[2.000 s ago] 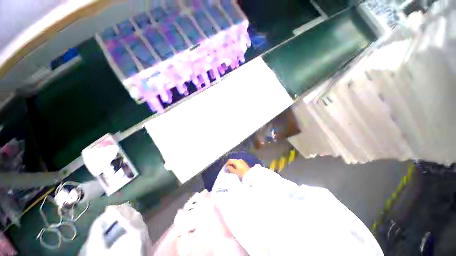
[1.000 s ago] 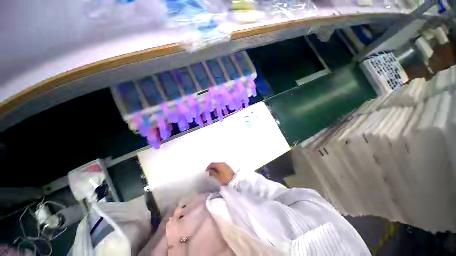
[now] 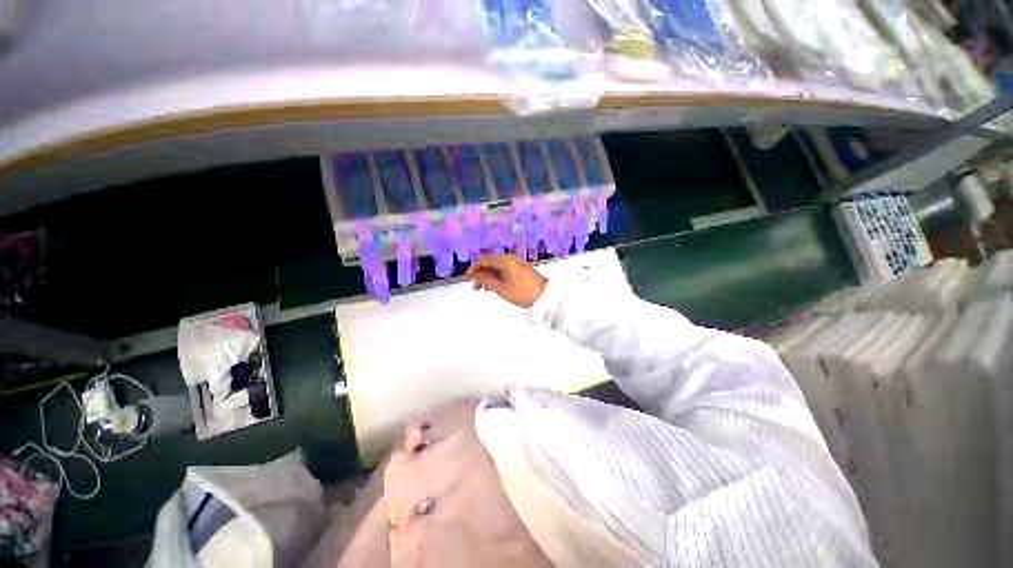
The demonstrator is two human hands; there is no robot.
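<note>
A white watch tray (image 3: 347, 239) stands beyond the mat under the shelf. Purple-pink-blue watch straps (image 3: 444, 246) hang over its near edge. The white work mat (image 3: 433, 350) lies in front of it. My right hand (image 3: 509, 280) is above the mat's far part, just at the hanging strap ends; its fingers are bent, and whether they touch or hold a strap is too small to tell. My left hand is not visible; only the left sleeve (image 3: 239, 516) shows at the bottom left.
A parts box (image 3: 267, 383) with black pieces lies left of the mat. A coiled white cable (image 3: 94, 427) is further left. Stacked white trays (image 3: 922, 388) stand at right. A box of small dark pieces (image 3: 883, 239) is at the far right. A shelf edge (image 3: 367, 109) crosses above.
My right hand has moved forward from near my body, over the mat, to the hanging straps. The view has levelled and shows more of the shelf.
</note>
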